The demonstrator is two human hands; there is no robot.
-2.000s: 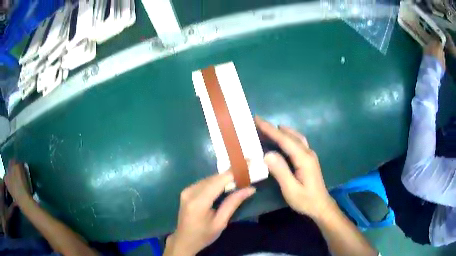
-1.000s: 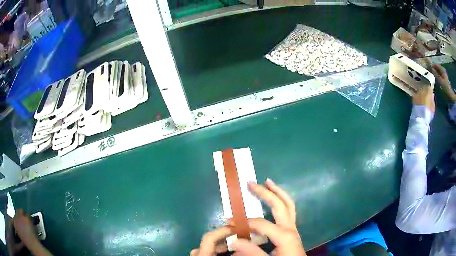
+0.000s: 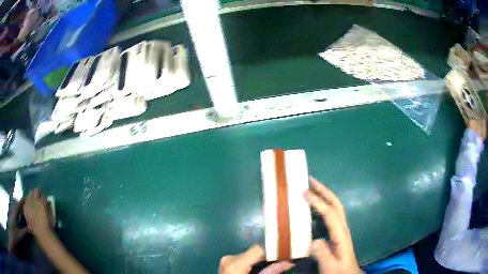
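Observation:
A white housing (image 3: 298, 203) lies lengthwise in front of me over the green bench, its far end pointing away. A brown strap (image 3: 281, 206) runs flat along its upper face from end to end. My right hand (image 3: 334, 227) is at the housing's right side, fingers along the edge and thumb near the lower right corner. My left hand (image 3: 254, 262) is at the near end, cut off by the bottom edge, with fingers by the lower left corner. The fingertips at the near end are partly hidden and blurred.
A pale metal rail (image 3: 289, 109) and upright (image 3: 211, 59) cross beyond the housing. White front panels (image 3: 107, 80) lie stacked upper left by a blue bin (image 3: 72, 40). Small parts (image 3: 374, 56) lie on a clear bag (image 3: 420, 109). Other workers' arms (image 3: 461, 192) show at both sides.
The view has shifted, so bench items sit further right. My left hand's fingers have moved off the strap's near end to the lower left corner, and more of the strap shows.

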